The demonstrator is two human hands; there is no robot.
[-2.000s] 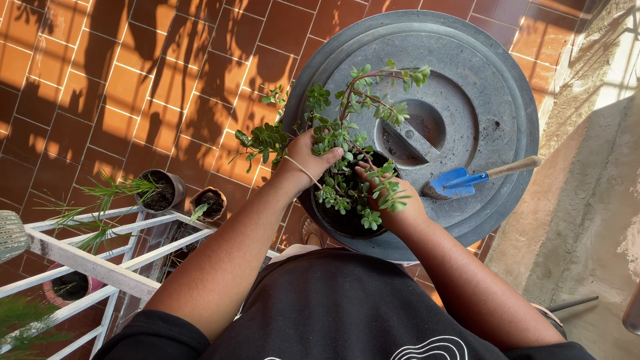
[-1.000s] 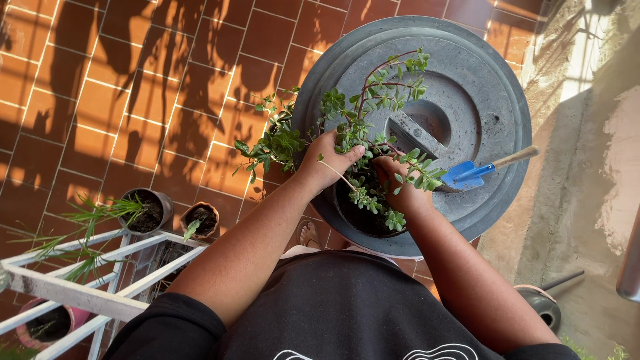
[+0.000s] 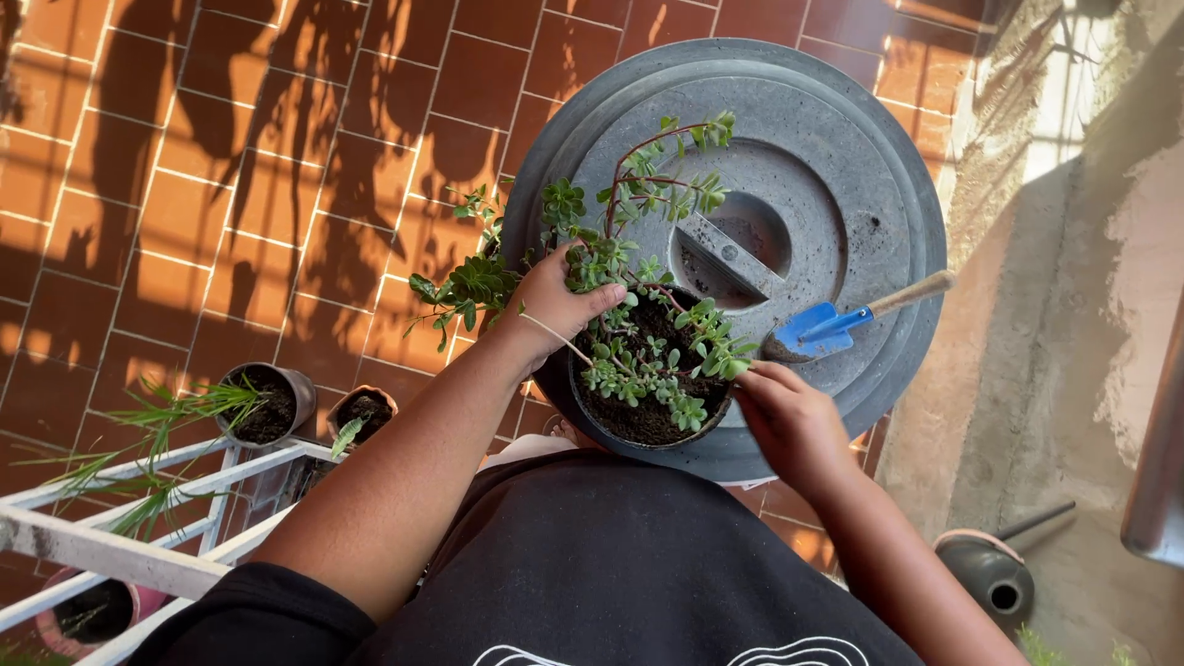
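Note:
A leafy succulent plant (image 3: 638,361) with reddish stems grows from dark soil in a round black pot (image 3: 592,421). The pot sits near the front-left rim of a large grey plastic lid (image 3: 860,166). My left hand (image 3: 560,301) holds a bunch of the stems at the pot's left side, thumb toward the pot. At the pot's right edge, the fingertips of my right hand (image 3: 791,416) pinch the leafy tip of one stem. A blue hand trowel (image 3: 823,330) with a wooden handle lies on the lid, just beyond my right hand, soil on its blade.
White metal rack bars (image 3: 120,555) stand at lower left, beside a pot with grassy leaves (image 3: 301,402), a small terracotta-coloured pot (image 3: 388,398) and a pink pot (image 3: 143,601). A dark watering can (image 3: 990,578) is at lower right. Terracotta tiles (image 3: 462,83) cover the floor.
My right hand has moved from among the stems over the pot to the pot's right edge, exposing more soil. The left hand still holds stems on the left.

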